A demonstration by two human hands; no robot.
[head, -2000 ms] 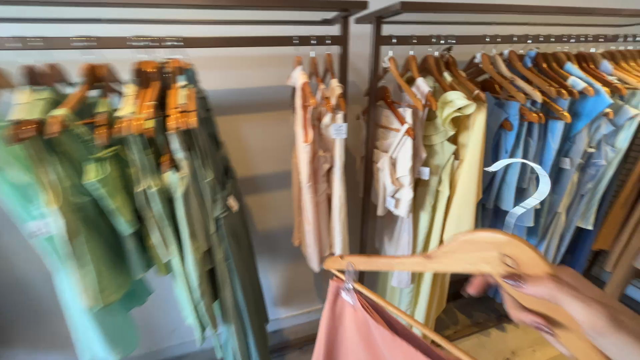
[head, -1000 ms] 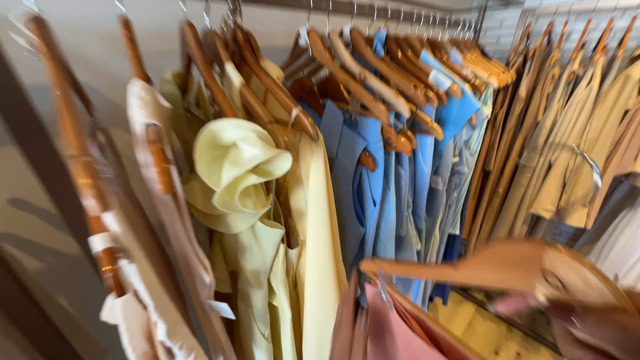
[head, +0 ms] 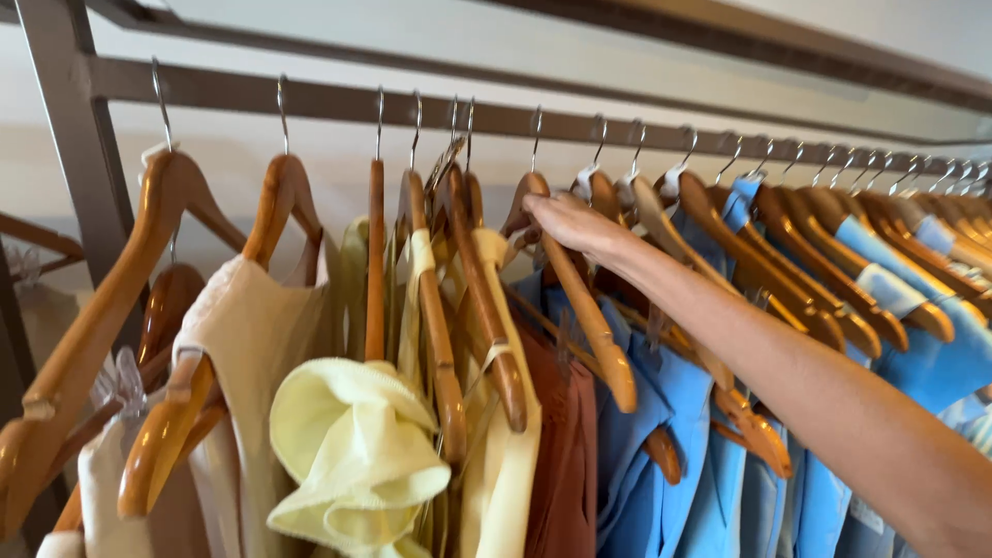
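My right hand [head: 570,221] reaches in from the right and grips the top of a wooden clothes hanger [head: 585,302], just below its metal hook. The hook is on the metal rail [head: 496,116]. A rust-pink garment [head: 559,442] hangs under this hanger, between a pale yellow garment [head: 508,480] on the left and blue garments [head: 632,457] on the right. Part of its clip bar and a clear clip show beside it. My fingertips are partly hidden behind the hanger's neck. My left hand is out of view.
Left of the hand hang a yellow ruffled garment [head: 360,457] and a cream top [head: 260,333] on wooden hangers. Many hangers crowd the rail to the right. A metal upright [head: 66,116] stands at the left, and a dark beam [head: 744,46] crosses above.
The hanger with the pink garment, earlier held out in front of the racks, is now on the rail between yellow and blue garments. The view has moved in close to the rail.
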